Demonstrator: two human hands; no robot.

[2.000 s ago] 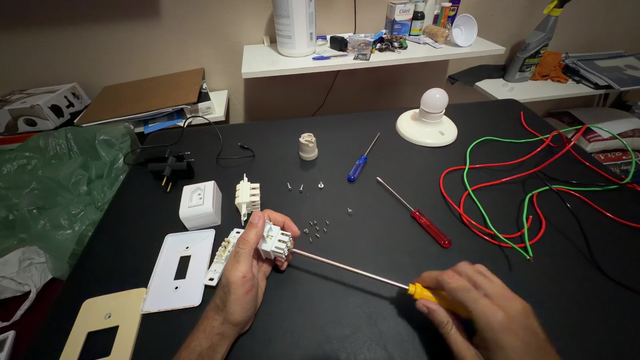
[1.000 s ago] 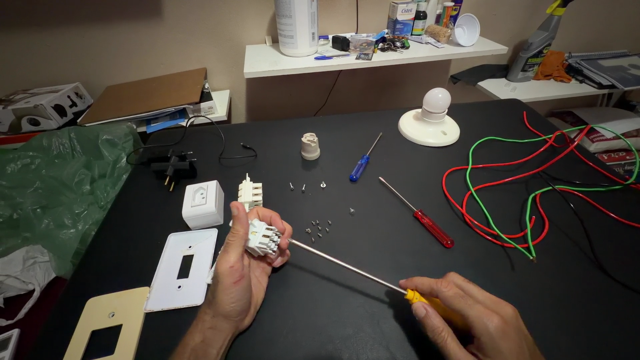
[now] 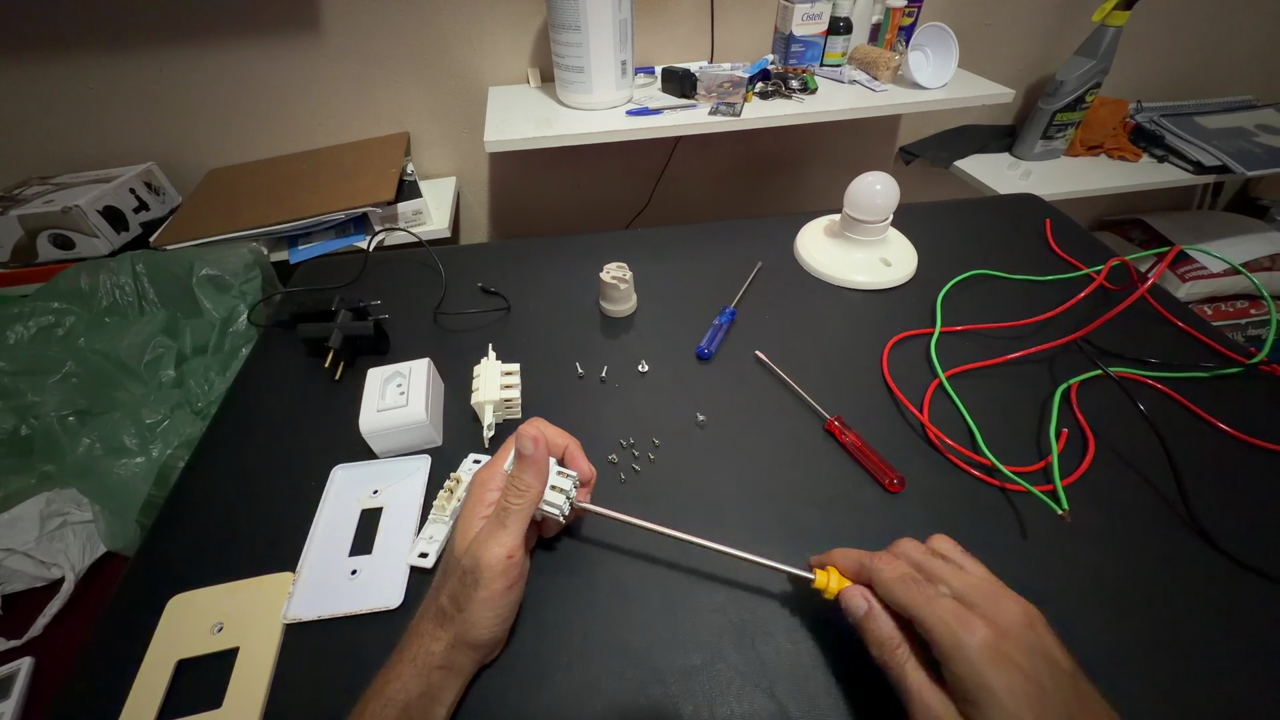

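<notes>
Between the thumb and fingers of my left hand [image 3: 505,525] is a white electrical module with screw terminals [image 3: 558,490]. My right hand [image 3: 950,615] grips the yellow handle of a long screwdriver [image 3: 700,542], and its tip meets the module's terminal side. A white mounting strip [image 3: 440,520] lies partly behind my left hand. Just beyond that hand are a cream switch module [image 3: 495,393] and several small loose screws [image 3: 635,455]. A white wall plate [image 3: 362,540] and a beige wall plate [image 3: 210,650] lie to the left.
Around them lie a white socket box [image 3: 402,408], black plug adapters [image 3: 343,330], a ceramic lamp holder [image 3: 617,290], a blue screwdriver [image 3: 722,325], a red screwdriver [image 3: 850,440] and red and green wires [image 3: 940,380]. A bulb on a round base [image 3: 857,245] stands at the back.
The module has tilted in my left hand. The mounting strip, mostly covered one second ago, shows again beside the hand. The screwdriver stays in my right hand.
</notes>
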